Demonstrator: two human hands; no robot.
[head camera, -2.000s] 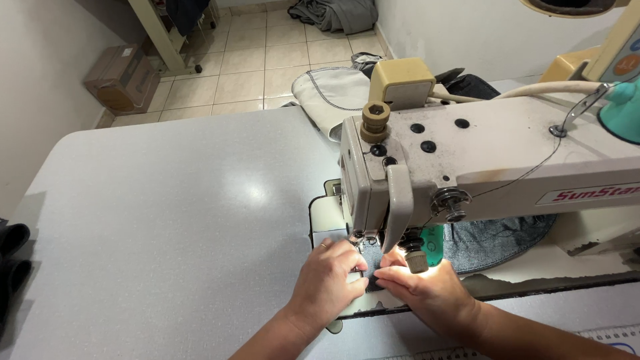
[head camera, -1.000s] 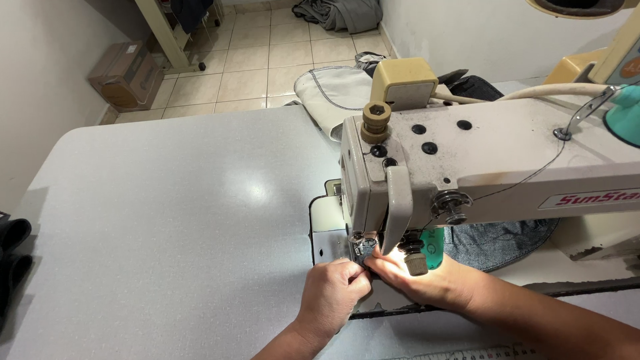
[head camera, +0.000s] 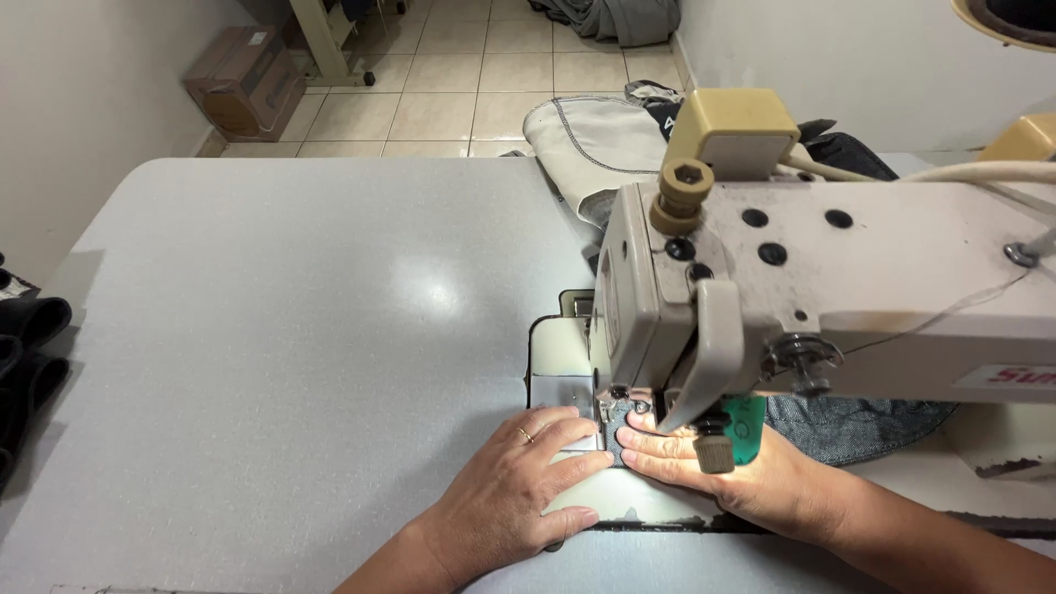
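A small piece of dark denim (head camera: 617, 436) lies on the bed of a SunStar industrial sewing machine (head camera: 866, 264), just in front of the presser foot (head camera: 612, 410). My left hand (head camera: 520, 487), with a ring on one finger, rests flat on the bed with fingers spread, its fingertips at the left edge of the denim. From the right, the fingers of my right hand (head camera: 718, 470) press on the denim, close to the foot. The machine's head and a green guard (head camera: 747, 429) partly cover my right hand. The needle's tip cannot be made out.
More dark denim (head camera: 850, 425) lies under the machine arm. Light and dark fabric pieces (head camera: 594, 136) hang at the table's back edge. Dark rolled items (head camera: 33, 346) stand at the far left of the grey table (head camera: 289, 346). A cardboard box (head camera: 247, 82) sits on the tiled floor.
My hands were bunched together at the foot, with fingers bent over the denim. Now they lie flatter, with fingers spread on either side of it.
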